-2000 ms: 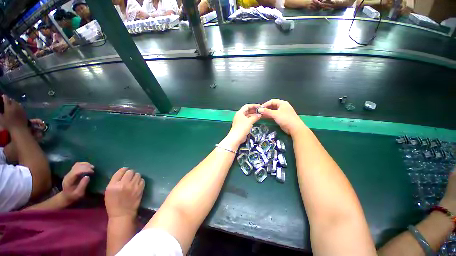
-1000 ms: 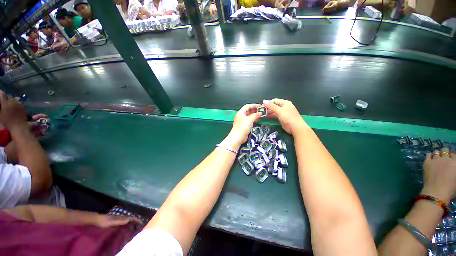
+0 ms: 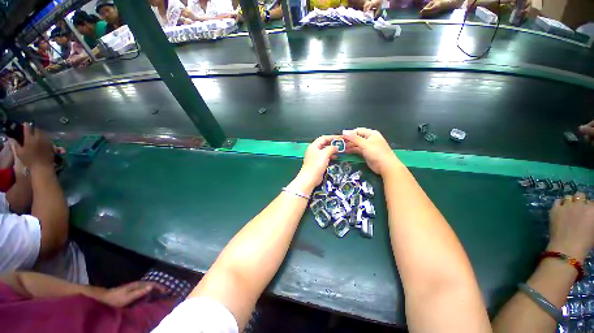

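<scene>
A small rounded-square unit [image 3: 338, 146] with a silvery rim and dark greenish centre is held up over the bench edge strip. My left hand [image 3: 318, 158] grips its left side between the fingertips. My right hand [image 3: 369, 147] has its thumb and fingertips at the unit's right side; how firmly they touch it is hard to tell. Just below my hands, between my forearms, a loose pile of silvery housing frames [image 3: 342, 200] lies on the dark-green bench [image 3: 195, 195].
The dark conveyor belt [image 3: 352, 104] beyond the edge strip [image 3: 280, 148] carries scattered small units [image 3: 457, 134]. A green post [image 3: 176, 75] stands left. A neighbour's hand [image 3: 573, 224] is over a blister tray [image 3: 544, 211] at right. Neighbours' arms are at left.
The unit has turned to show its face between my fingertips; my hands barely moved. Units on the belt have shifted left. The neighbour's hands at left have withdrawn from the bench; a hand appears at far right.
</scene>
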